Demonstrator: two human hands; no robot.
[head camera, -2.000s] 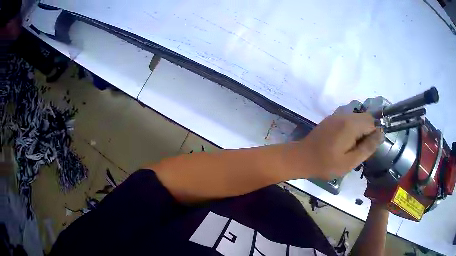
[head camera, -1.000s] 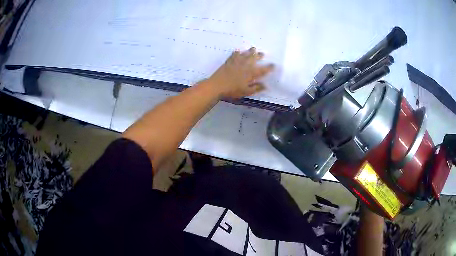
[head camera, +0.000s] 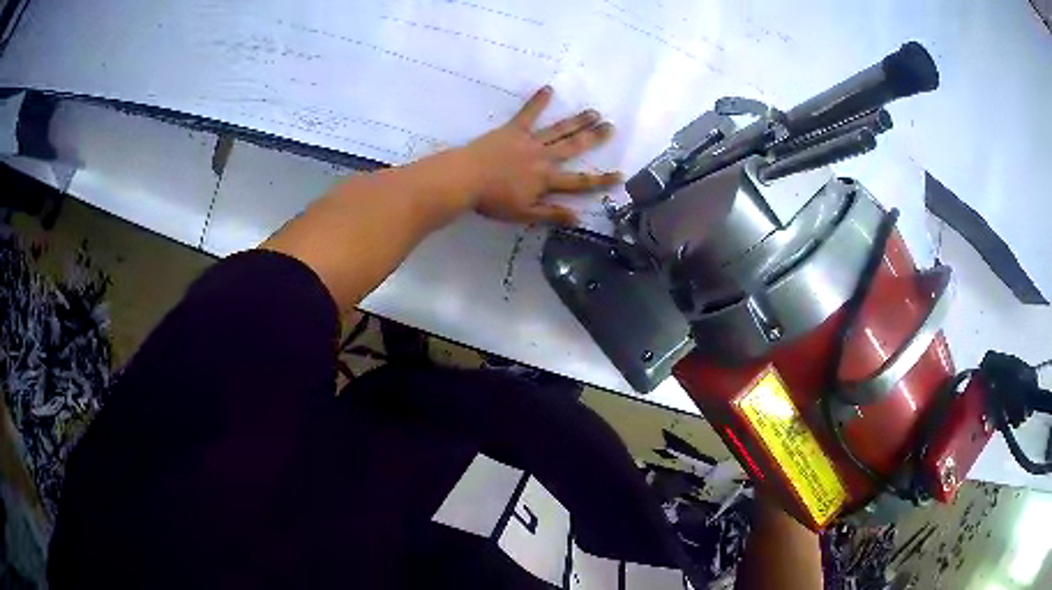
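Note:
The red and silver cutting machine (head camera: 808, 311) stands at the right of the table edge. Its grey base plate (head camera: 617, 305) shows at the lay's near edge. My left hand (head camera: 536, 167) lies with fingers spread on the white paper marker (head camera: 381, 69), just left of the machine's upright front part, holding nothing. The dark layered edge of the fabric lay (head camera: 277, 141) runs left from under my left forearm. My right forearm (head camera: 784, 553) rises from the bottom edge to the motor. My right hand is hidden behind the motor.
A dark curved strip (head camera: 981, 236) lies at the right on the white surface. A black power cord (head camera: 1015, 444) loops at the motor's rear. Dark and white scraps (head camera: 52, 380) litter the tan floor at left, with more below the machine.
My left hand has left the machine's top and come down onto the paper, fingers now spread wider. The machine appears further left and larger in view. The view itself has also shifted.

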